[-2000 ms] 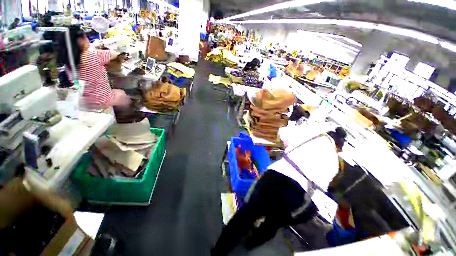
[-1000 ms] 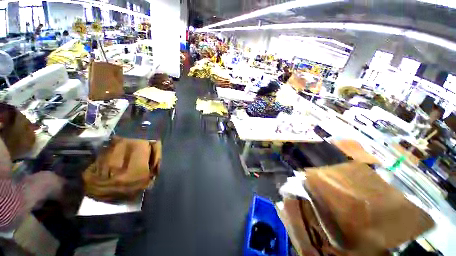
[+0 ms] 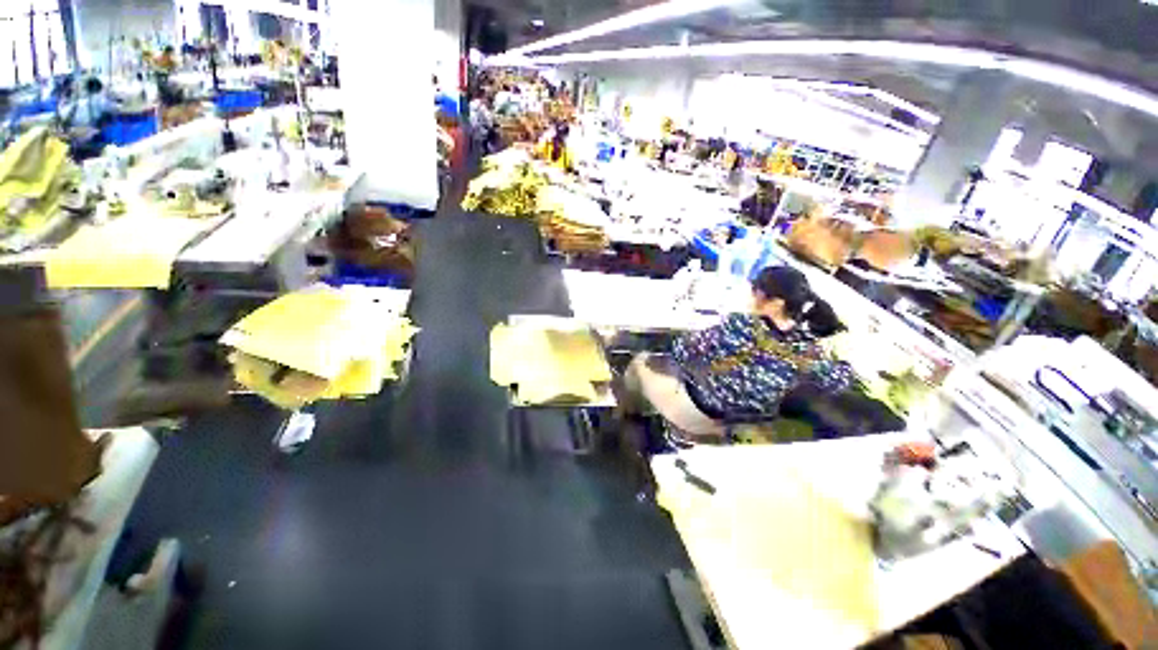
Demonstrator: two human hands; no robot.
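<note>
Neither of my hands is in the picture. Nearest in front of me, at the lower right, a white table [image 3: 673,480] bears a large flat yellow sheet [image 3: 775,546]. A small black tool-like piece [image 3: 695,476] lies near the table's far left corner. A whitish machine-like shape [image 3: 933,502] stands on the table's right part, blurred. Left of the aisle, a stack of yellow sheets [image 3: 324,343] lies on a low stand. Another yellow stack [image 3: 550,361] lies on a small stand right of the aisle.
A dark floor aisle [image 3: 464,419] runs ahead. A person in a dark patterned top [image 3: 749,366] sits beyond the white table. A table edge [image 3: 108,495] with brown pieces [image 3: 45,394] is at the lower left. A white pillar [image 3: 387,102] stands at the aisle's left.
The view has moved forward along the aisle. The bent person, green crate, blue crates and nearby brown bag stacks have left view. The seated person, white table and yellow stacks are nearer.
</note>
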